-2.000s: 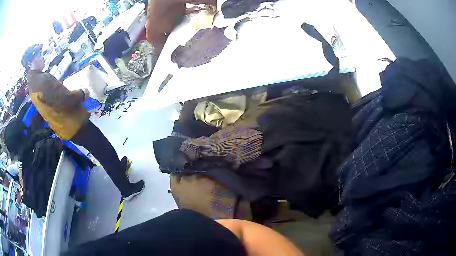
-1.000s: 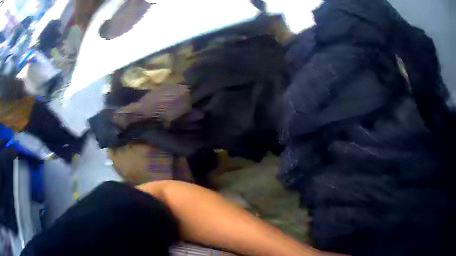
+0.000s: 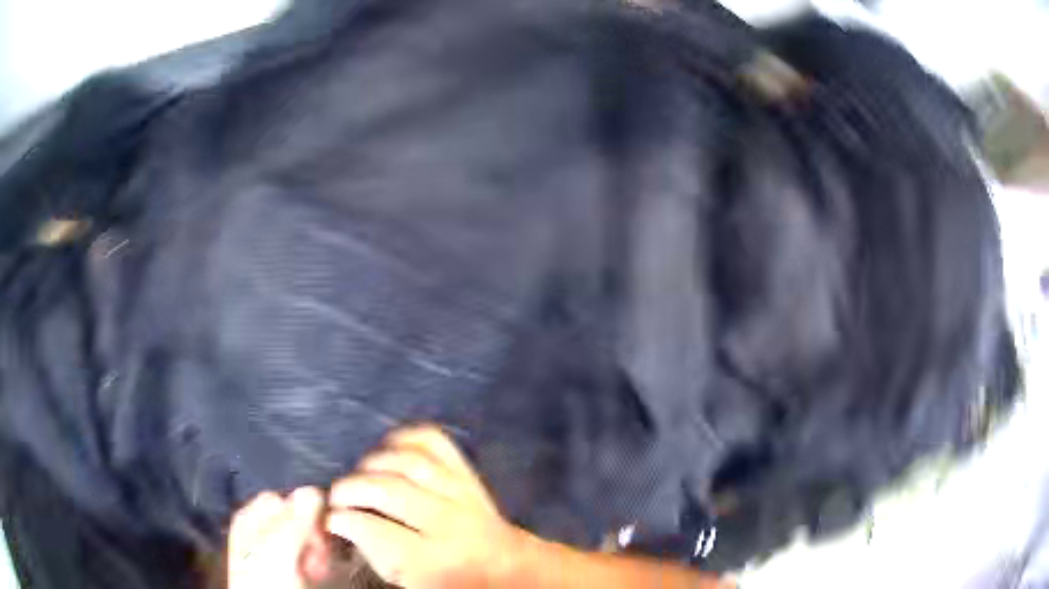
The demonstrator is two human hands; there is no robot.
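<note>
A large heap of navy checked garment pieces (image 3: pixel 345 311), dark with thin pale lines, fills most of the blurred view. Plain smooth dark cloth (image 3: pixel 679 265), possibly lining, lies among it. My right hand (image 3: pixel 420 506) is at the bottom, left of centre, its fingers curled on the near edge of the checked cloth. My left hand (image 3: pixel 274 541) is close beside it on the left, fingers bent at the same cloth and cut off by the lower edge. A small dark bit shows between the hands. The fingertips are partly hidden.
A pale surface (image 3: pixel 127 46) shows behind the heap at the upper left. A white area (image 3: pixel 920 518) lies to the lower right. A blurred brown-green thing (image 3: pixel 1015 132) is at the far right edge.
The view has swung from the white table and mixed pile to the navy heap, now much closer. Both hands have come into view at the cloth. The walking person is out of view.
</note>
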